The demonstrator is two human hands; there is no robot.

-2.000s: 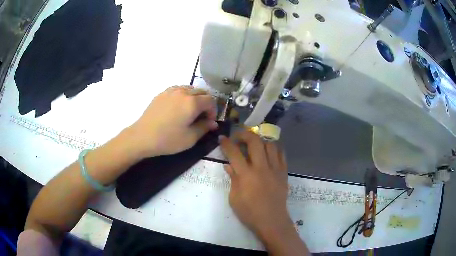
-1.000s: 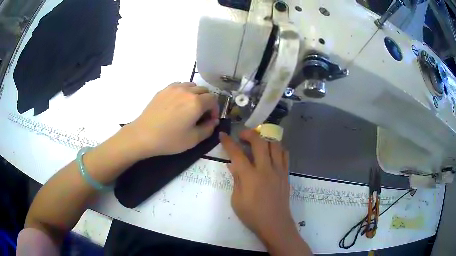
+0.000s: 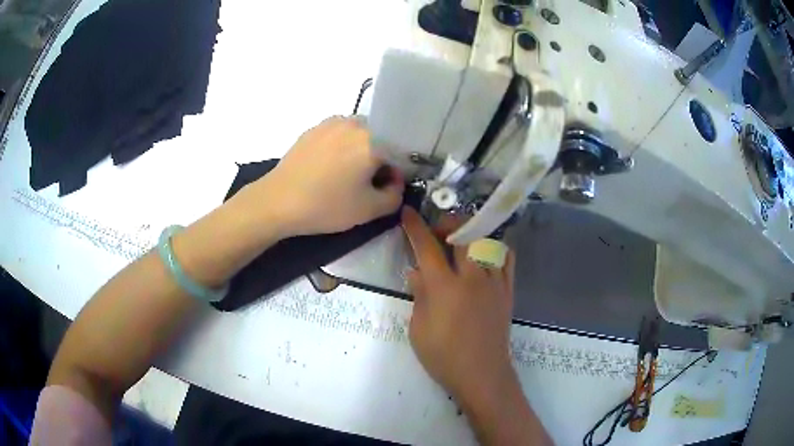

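Note:
A black cut panel lies on the white table under my left forearm and runs up to the needle area. My left hand has its fingers curled on the panel's end at the presser foot. The fingertips pinch the cloth there. My right hand lies on the machine bed, index finger touching the panel's edge beside the foot; its other fingertips are partly hidden near the cream knob. The needle itself is hidden by the hands and the machine head.
The white machine head and arm fill the upper right. A stack of black panels lies at the far left. Thread snips with dark cord lie at the lower right. A printed ruler runs along the near edge.
The panel has swung: its outer end now lies higher under my left forearm, and a pointed part shows above the wrist. Both hands sit slightly further right in the view, which has shifted.

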